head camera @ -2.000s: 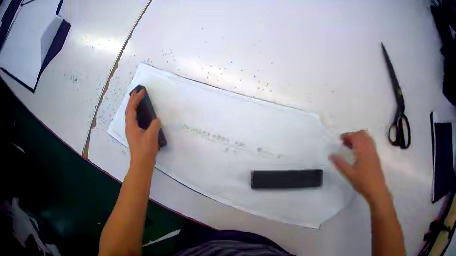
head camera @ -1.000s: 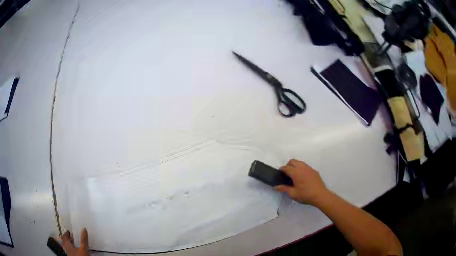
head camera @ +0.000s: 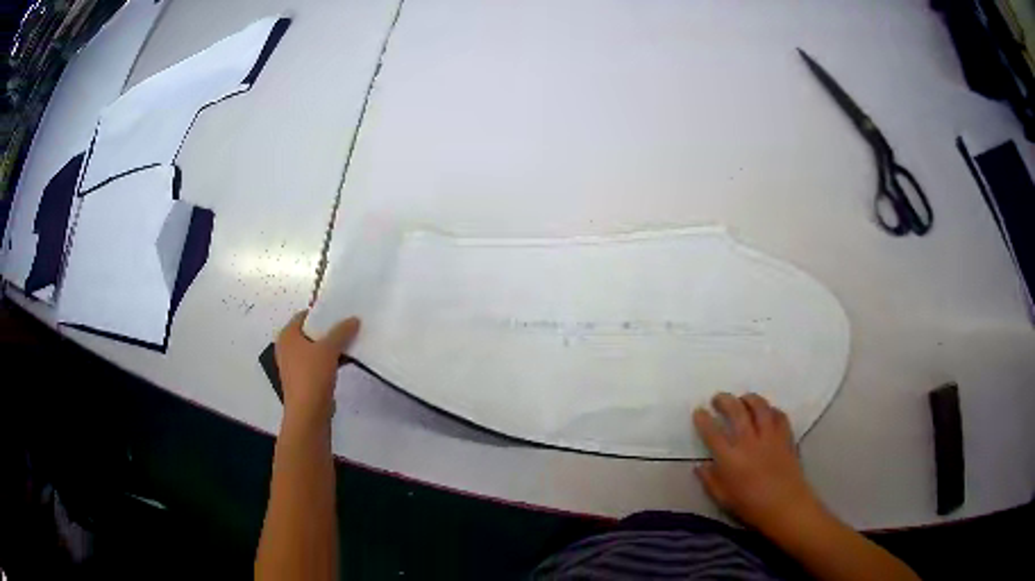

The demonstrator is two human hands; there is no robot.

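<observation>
A long white paper pattern (head camera: 590,340) with a rounded right end lies on the white table, with a thin dark fabric edge showing along its near side. My left hand (head camera: 316,354) grips the pattern's left end, thumb on top; the near edge there looks slightly raised. My right hand (head camera: 749,456) rests on the pattern's near right part, fingers slightly apart. One black weight (head camera: 947,448) lies on the table to the right of the pattern. Another dark weight (head camera: 270,372) shows partly behind my left wrist.
Black shears (head camera: 880,159) lie at the upper right. White patterns with dark fabric (head camera: 127,255) lie at the left, across the table seam (head camera: 354,159). A dark panel (head camera: 1014,193) is at the right edge. The table's red edge (head camera: 454,470) runs near my body.
Both weights are off the pattern and my hands have let them go. My left hand has taken hold of the pattern's left end. My right hand has moved onto the pattern. The view has shifted.
</observation>
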